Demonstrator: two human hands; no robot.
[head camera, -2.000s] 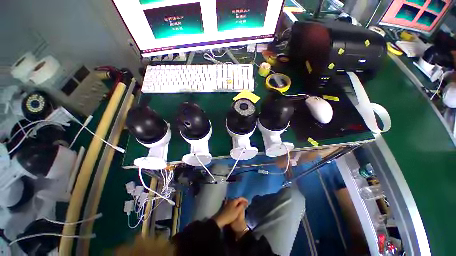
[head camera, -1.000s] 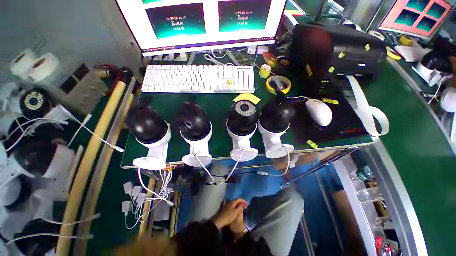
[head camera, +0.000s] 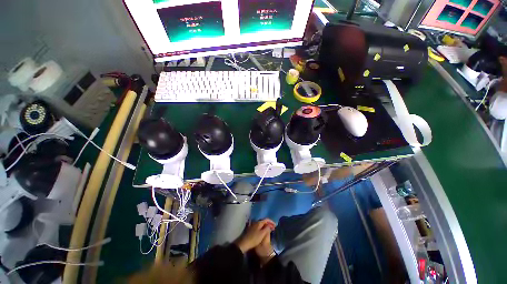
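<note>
Four security cameras with black heads and white arms stand in a row along the bench edge. The far-left camera (head camera: 161, 140), the second camera (head camera: 213, 136) and the third camera (head camera: 267, 132) show no lens ring. The far-right camera (head camera: 304, 130) shows a pinkish round face on top. The monitor (head camera: 230, 49) shows dark split pictures. My left hand (head camera: 253, 235) and my right hand (head camera: 266, 245) are clasped together in my lap below the cameras, touching none of them. No object shows in them; the fingers partly hide each other.
A keyboard (head camera: 218, 86) lies below the monitor, with a yellow tape roll (head camera: 307, 91), a mouse (head camera: 353, 121) and a black machine (head camera: 389, 58) to its right. White plugs (head camera: 142, 228) hang at the left bench edge. More cameras (head camera: 39, 169) are piled beyond yellowish rails (head camera: 104, 172).
The third camera's head has turned, and its grey ring face is now hidden. The far-right camera's head has turned to show a pinkish face. My hands have stayed clasped.
</note>
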